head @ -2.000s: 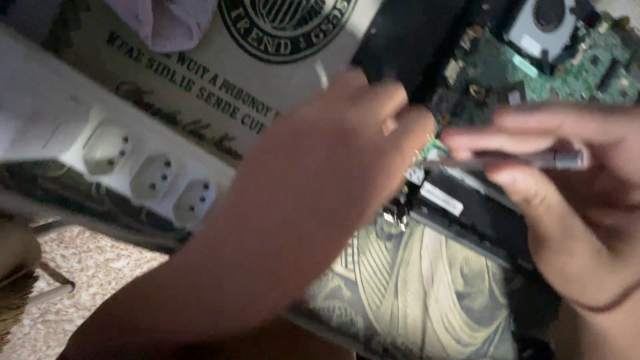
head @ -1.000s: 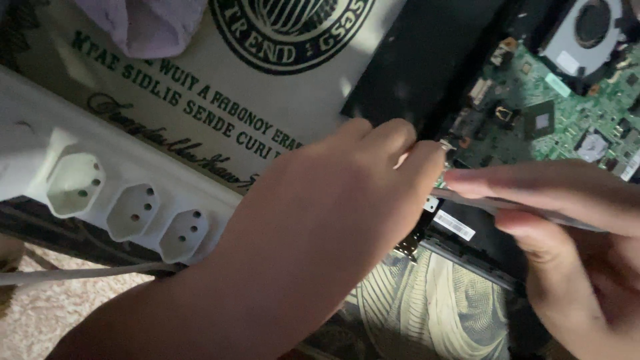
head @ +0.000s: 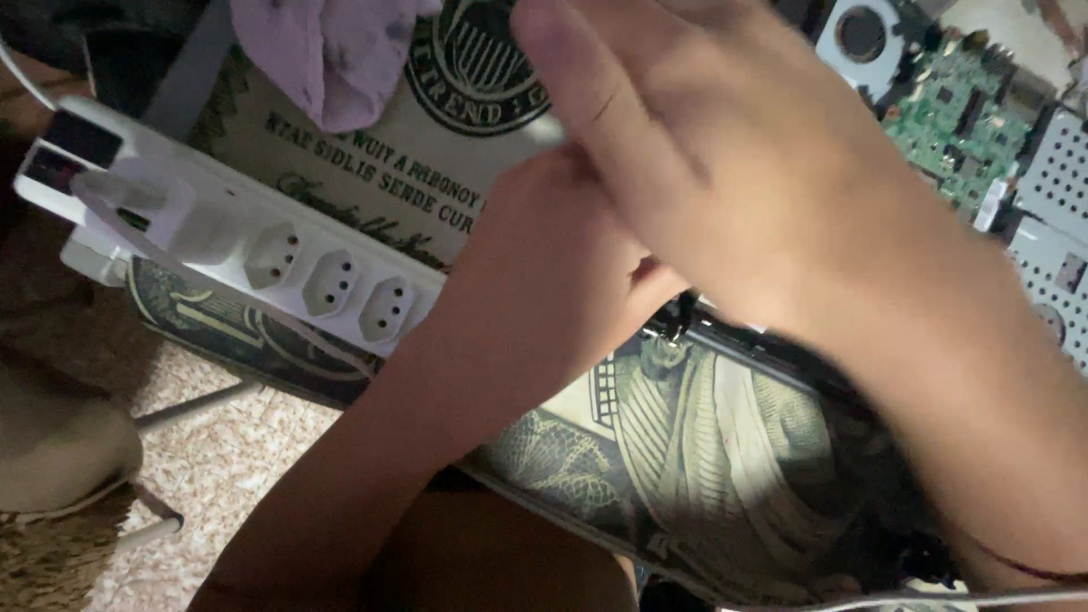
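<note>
My left hand (head: 552,272) lies over the near corner of an opened laptop base (head: 748,340); its fingers are hidden beneath my right hand. My right hand (head: 722,161) is blurred and crosses above the left, its fingers pointing to the upper left. Whether either hand holds anything cannot be seen. To the right of my right hand show the green circuit board (head: 960,127), a cooling fan (head: 860,34) and perforated metal plates (head: 1058,170). A small dark metal hinge part (head: 671,319) sticks out just below my hands.
A white power strip (head: 221,229) with several sockets and a plugged-in adapter runs along the left. A lilac cloth (head: 331,59) lies at the top on the banknote-print surface (head: 714,442). At the lower left are a beige chair part (head: 59,433) and speckled floor (head: 212,442).
My right hand has moved left and now lies across my left hand. The slim metal tool it held earlier is out of sight. More of the power strip shows.
</note>
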